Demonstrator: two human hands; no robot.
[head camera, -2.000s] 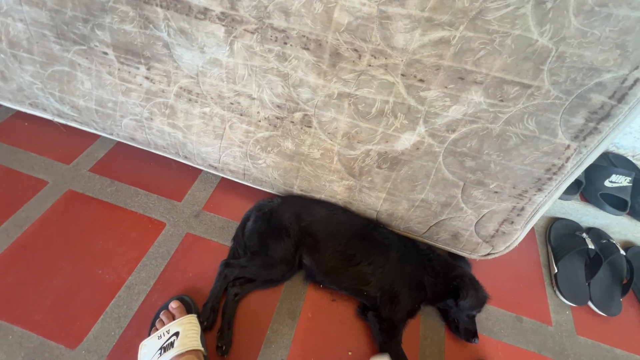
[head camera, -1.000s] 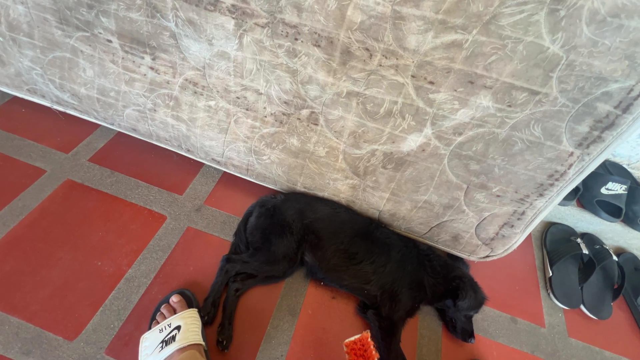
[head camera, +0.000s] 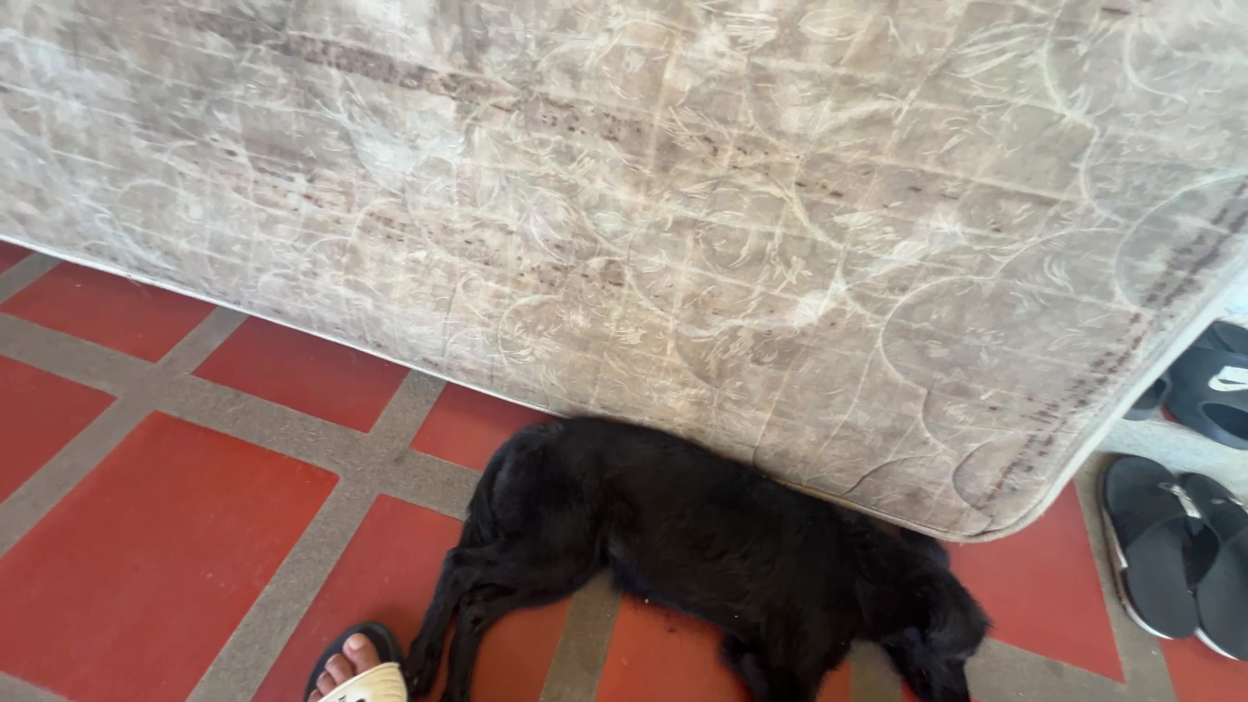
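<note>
Neither of my hands shows in the head view. A mattress (head camera: 624, 214) with a quilted, stained beige cover stands on its side across the upper part of the view. Along its lower edge a black dog (head camera: 682, 546) lies on its side on the floor, its head toward the lower right. A foot in a slide sandal (head camera: 366, 673) with a cream strap and black sole is beside the dog's hind legs, at the bottom edge.
Black sandals (head camera: 1155, 546) lie at the right edge, and black slides (head camera: 1214, 385) with a Nike mark are just above them. The floor has red tiles (head camera: 166, 556) divided by grey strips.
The red-orange textured object at the bottom edge by the dog's front legs one second ago is out of view. The dog and the mattress have not plainly moved.
</note>
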